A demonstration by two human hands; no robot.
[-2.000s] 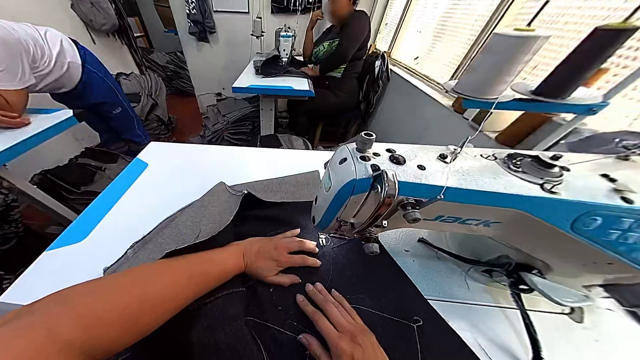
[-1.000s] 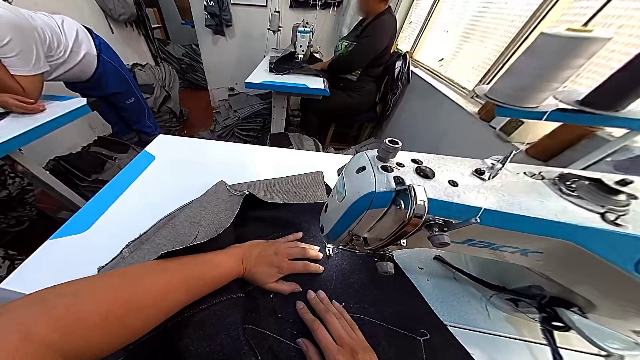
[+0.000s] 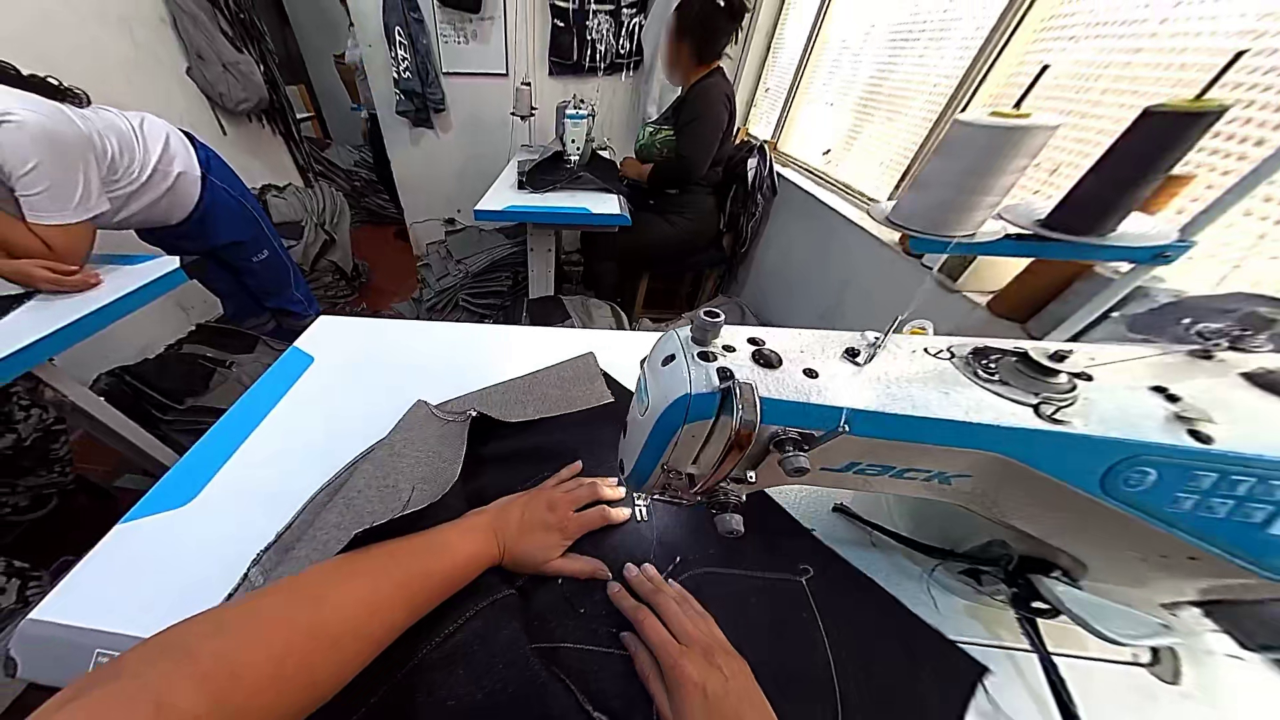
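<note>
Dark denim fabric [image 3: 860, 600] with stitched seams lies under the presser foot [image 3: 641, 507] of a white and blue Jack sewing machine [image 3: 690, 420]. Its grey underside [image 3: 400, 480] shows along the far left edge. My left hand [image 3: 555, 525] rests flat on the fabric just left of the presser foot, fingers spread, fingertips close to it. My right hand [image 3: 685, 640] lies on the fabric nearer to me, below the foot, its fingers extended and pressing down. Neither hand grips anything. A loose thread end lies near the right fingertips.
Thread cones [image 3: 970, 175] stand on a rack at the right. Black strips [image 3: 1035, 600] hang by the knee of the machine's arm. A person [image 3: 690, 170] sits at another sewing table [image 3: 550, 205]; another person [image 3: 130, 170] leans over a table at left. Garment piles [image 3: 470, 270] lie on the floor.
The view has shifted a little. Both hands remain on the fabric beside the presser foot, with no plain change in what they touch.
</note>
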